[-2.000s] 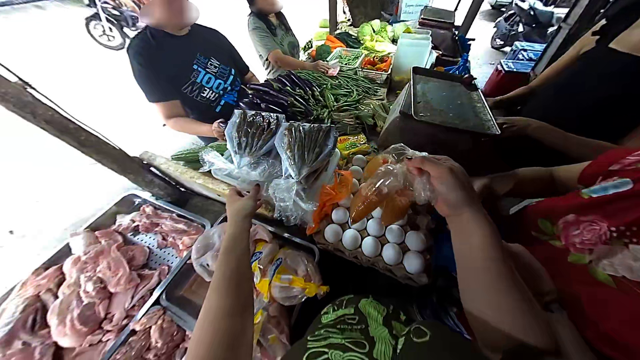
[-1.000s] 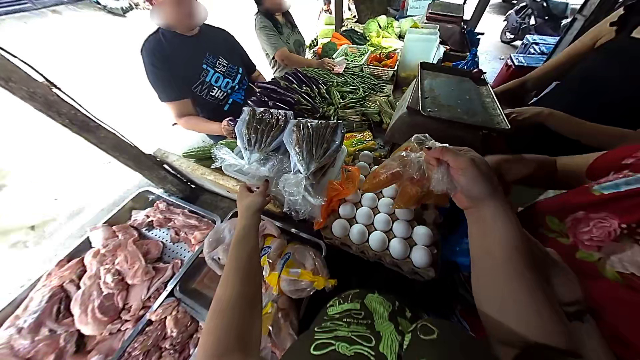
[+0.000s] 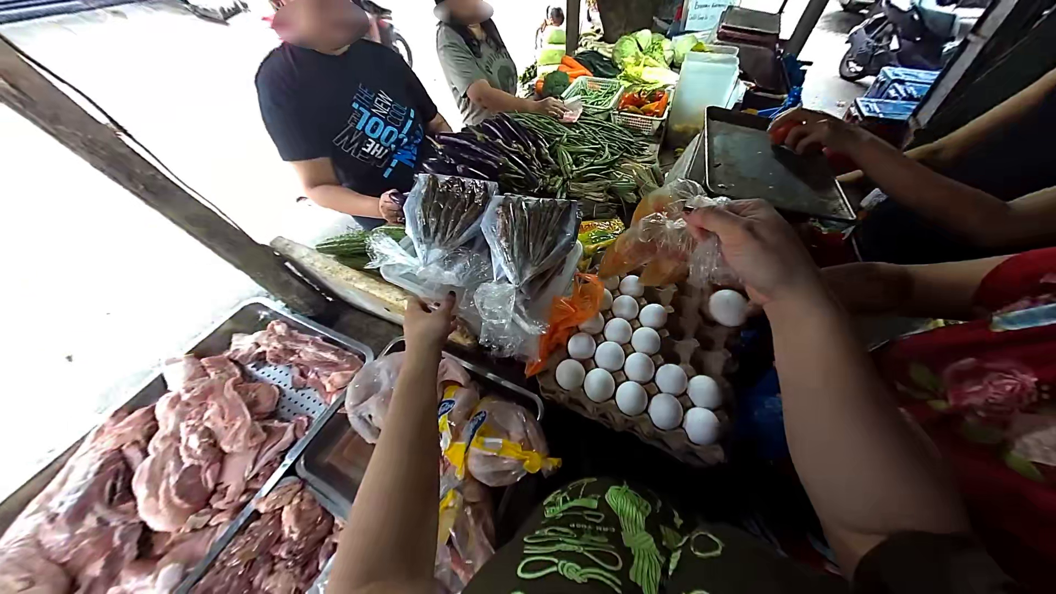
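Observation:
My right hand (image 3: pixel 747 243) grips the gathered top of a clear plastic bag (image 3: pixel 652 239) with orange-brown contents, held up over the back of a cardboard egg tray (image 3: pixel 544 388). White eggs (image 3: pixel 631 398) sit in the tray; some cups at its right hold none. My left hand (image 3: pixel 431 318) is at the lower edge of a plastic bag of dark, thin dried fish (image 3: pixel 450 214); whether its fingers hold the plastic is unclear. A second such bag (image 3: pixel 528 247) lies just right of it. An orange plastic bag (image 3: pixel 573 318) lies against the tray's left side.
Metal trays of raw meat (image 3: pixel 198 437) stand at left, with bagged whole chickens (image 3: pixel 499 437) beside them. Eggplants (image 3: pixel 495 153), long beans (image 3: pixel 586 148) and a metal tray (image 3: pixel 767 165) lie farther back. A wooden post (image 3: pixel 157 165) slants at left. People stand across the stall and at right.
The bag in my right hand has moved up and back from over the eggs. At right, another person's hand now holds a red item over the metal tray. My left hand stays by the fish bags.

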